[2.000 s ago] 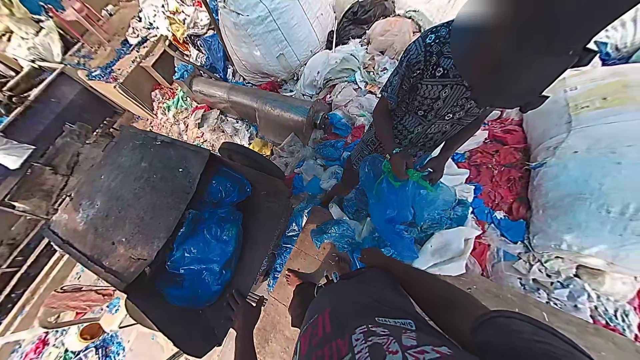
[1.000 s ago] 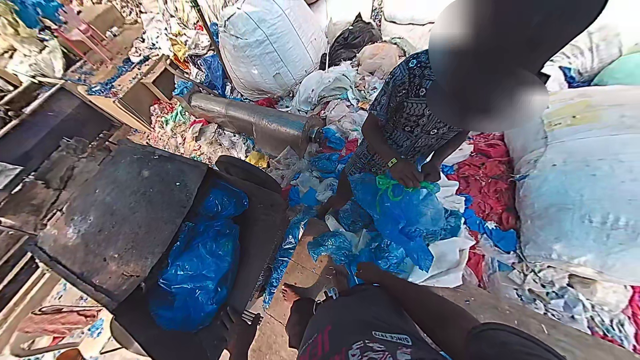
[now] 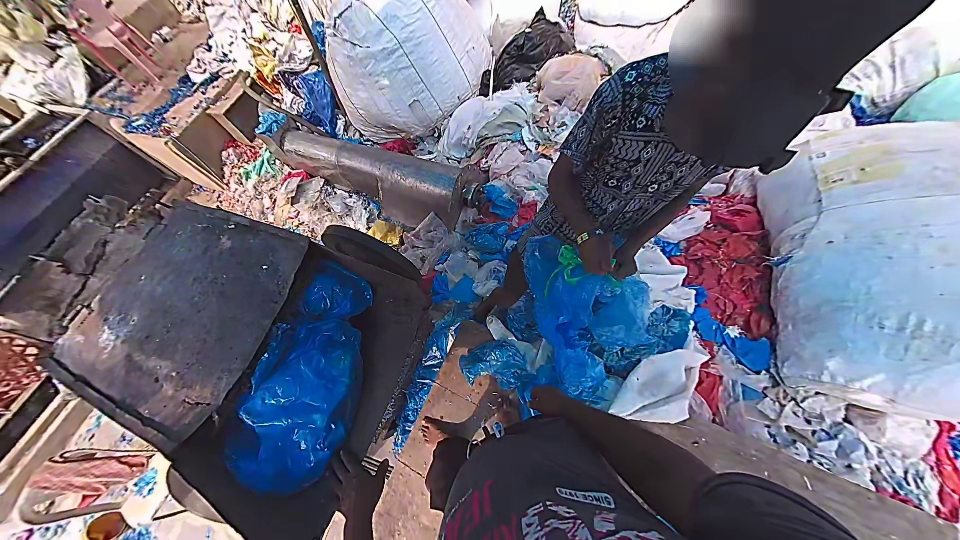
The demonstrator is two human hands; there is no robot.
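My left hand [image 3: 358, 484] is at the lower edge of a dark metal machine hopper [image 3: 401, 315], its fingers apart beside a small metal part. Blue plastic film [image 3: 307, 405] lies bunched in the hopper, just above that hand. My right hand [image 3: 551, 401] is at the lower edge of a heap of blue plastic bags [image 3: 577, 367]; its fingers are too dark to tell whether they grip anything. Across the heap, another person in a patterned shirt [image 3: 630, 127] bends forward, both hands [image 3: 609, 256] at a green plastic strip on the blue bags.
A metal cylinder [image 3: 367, 169] lies behind the hopper. Large white stuffed sacks [image 3: 409, 64] stand at the back, with another sack [image 3: 870, 270] at the right. Red plastic scraps [image 3: 727, 270] and white sheets [image 3: 664, 386] cover the ground. A pink chair [image 3: 120, 37] is at the upper left.
The other person's hands have shifted a little over the blue bags and the green strip. My left hand stays by the hopper edge, and the blue film in the hopper looks the same.
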